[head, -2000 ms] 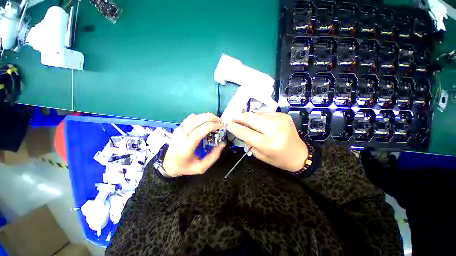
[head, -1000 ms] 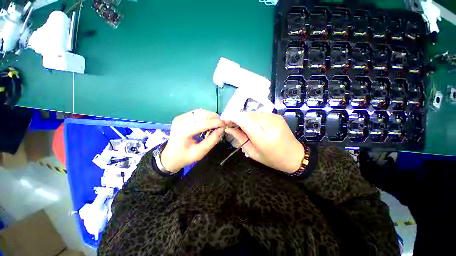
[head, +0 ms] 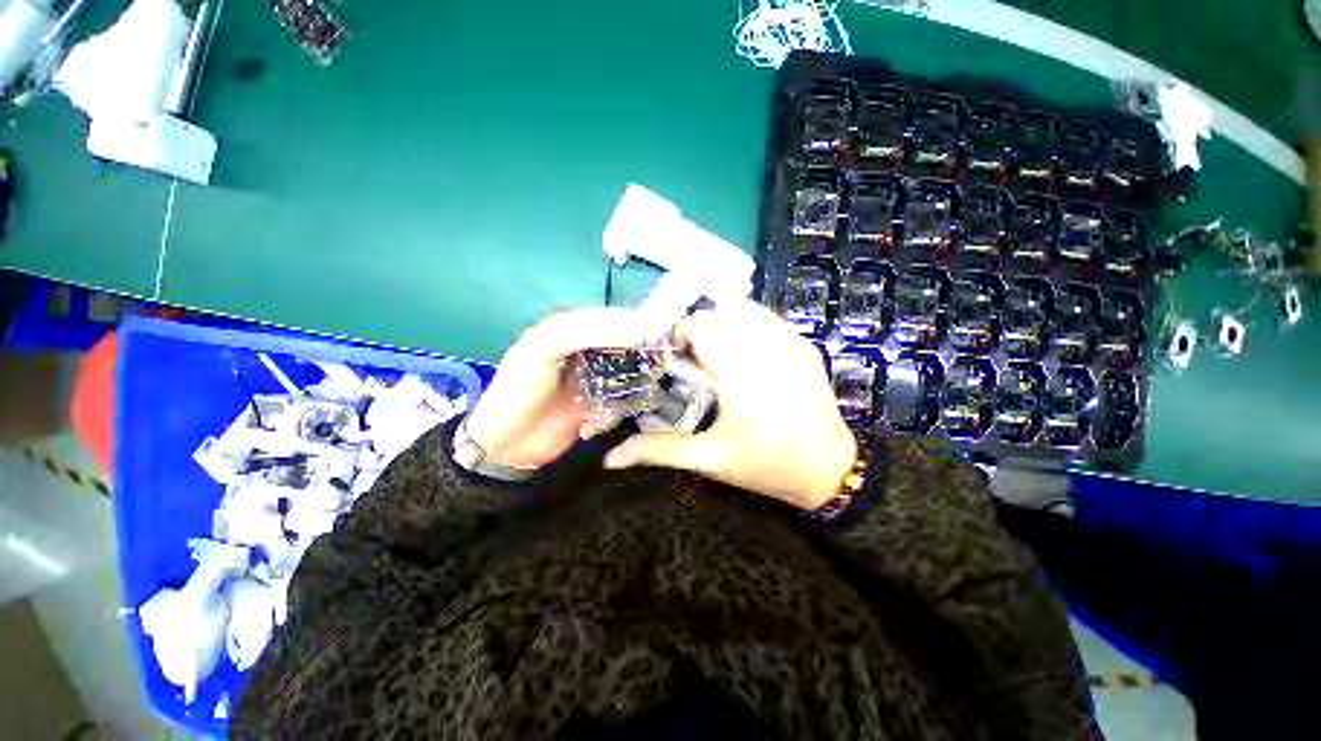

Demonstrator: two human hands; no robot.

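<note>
My left hand [head: 533,391] holds a small dark camera module [head: 620,377] with bright metallic parts, over my lap at the bench's front edge. My right hand [head: 775,405] grips a small pale grey part [head: 681,398] that meets the module; whether the two are joined cannot be told. A white camera housing [head: 678,246] lies on the green bench just behind my hands, partly covered by my right hand, with a thin black lead at its left. The thin stick is not visible now.
A black blister tray [head: 778,188] of modules lies right of my hands. A blue bin [head: 138,478] of white housings stands at lower left. A white camera [head: 123,87] stands at upper left. White cable [head: 790,29] lies behind the tray; small wired square parts [head: 1230,333] lie right.
The view has shifted, showing more at the right. My hands have opened around the parts, exposing the dark module and grey part. The thin stick below my right hand is no longer visible.
</note>
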